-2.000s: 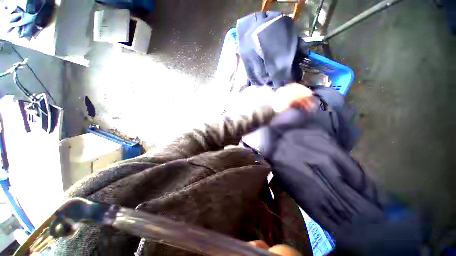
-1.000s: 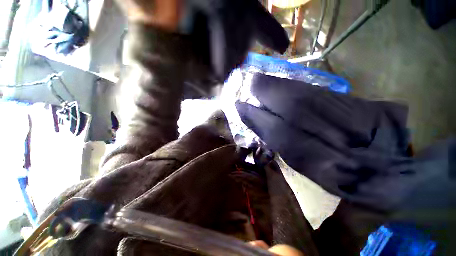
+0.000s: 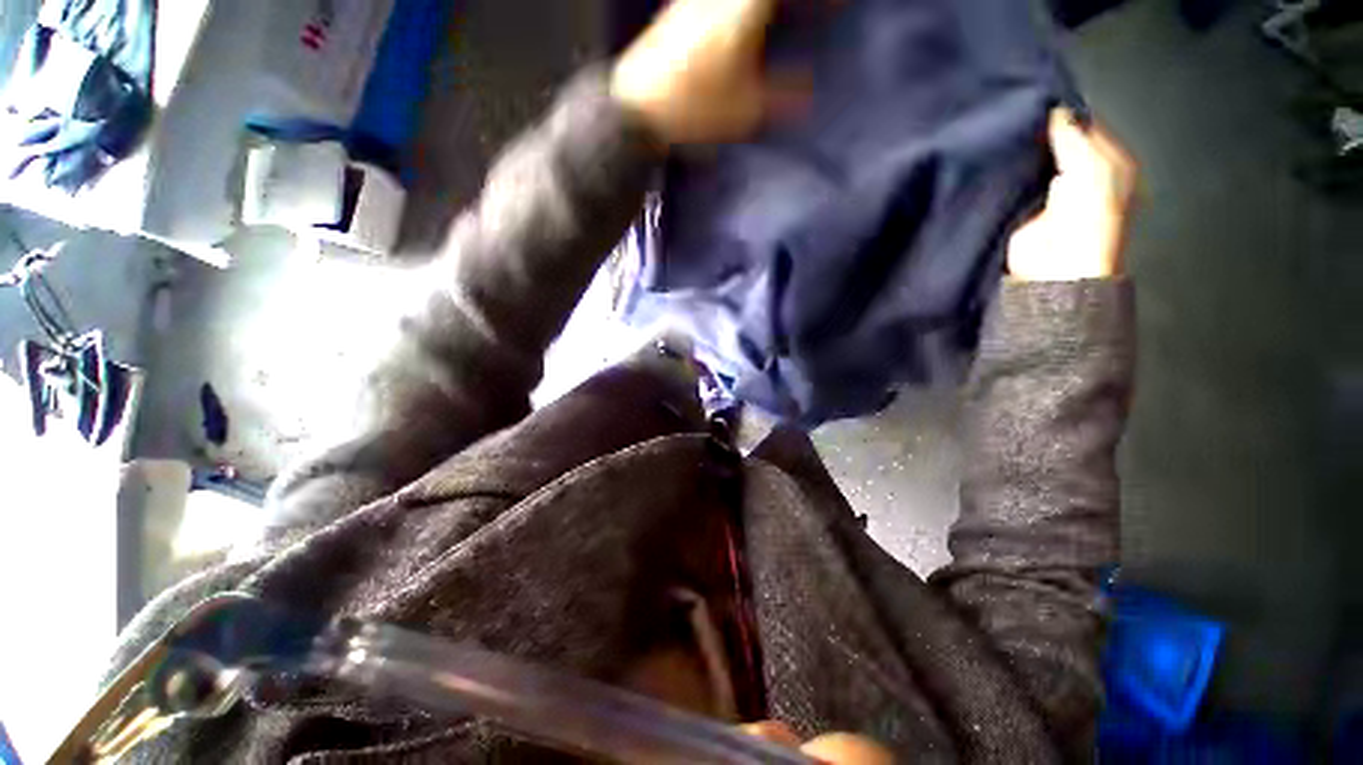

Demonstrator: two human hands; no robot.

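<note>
A dark blue-grey garment [image 3: 882,209] hangs bunched between my two hands in front of my chest, at the upper middle. My left hand [image 3: 700,72] is blurred at the garment's upper left edge and appears closed on it. My right hand [image 3: 1079,194] grips the garment's right edge, thumb towards the top. The cloth hides some of my fingers. The garment's lower end hangs near the front of my coat.
A blue crate or plastic piece [image 3: 1166,658] is at lower right. White boxes [image 3: 317,194] stand at upper left beside something blue. A white-topped table edge [image 3: 105,209] with dark cloth [image 3: 72,90] is at far left. Grey floor [image 3: 1226,389] shows on the right.
Both hands now hold the garment up in front of me. My left hand has moved right from the upper left, and my right hand has come into view. The blue crate under the garments no longer shows.
</note>
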